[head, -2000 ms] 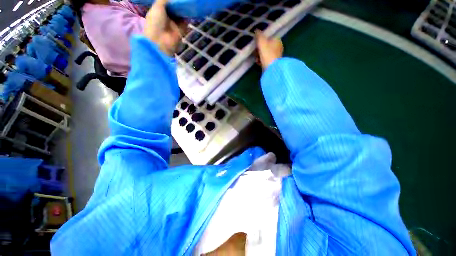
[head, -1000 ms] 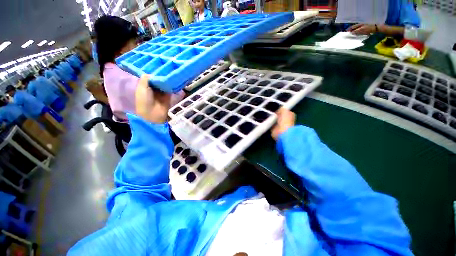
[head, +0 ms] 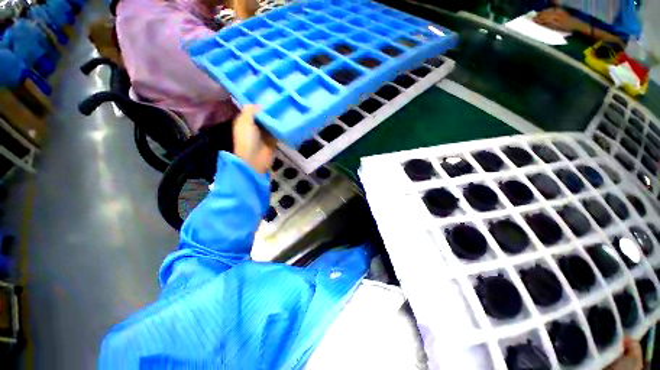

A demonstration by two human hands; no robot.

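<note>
My left hand (head: 255, 142) grips the near corner of a blue parts tray (head: 291, 110). The blue tray lies over or just above another white tray (head: 334, 153), whose pockets with black units show along its right side. Several pockets of the blue tray hold black units; the others look empty. My right hand (head: 631, 359), mostly cut off at the lower right, holds the edge of a white parts tray (head: 405, 238). This tray is full of black round units and is tilted, close to me at the right.
A lower white tray of black units (head: 284, 189) shows below the bench at left. A person in pink (head: 163, 61) sits beside a black chair (head: 134, 108). Across the green bench (head: 405, 123) are a white sheet (head: 537, 29), a yellow container (head: 601, 59) and another filled tray (head: 628, 134).
The white tray in my right hand has moved from the stack at left to the near right. The blue tray in my left hand has come down over the remaining white tray.
</note>
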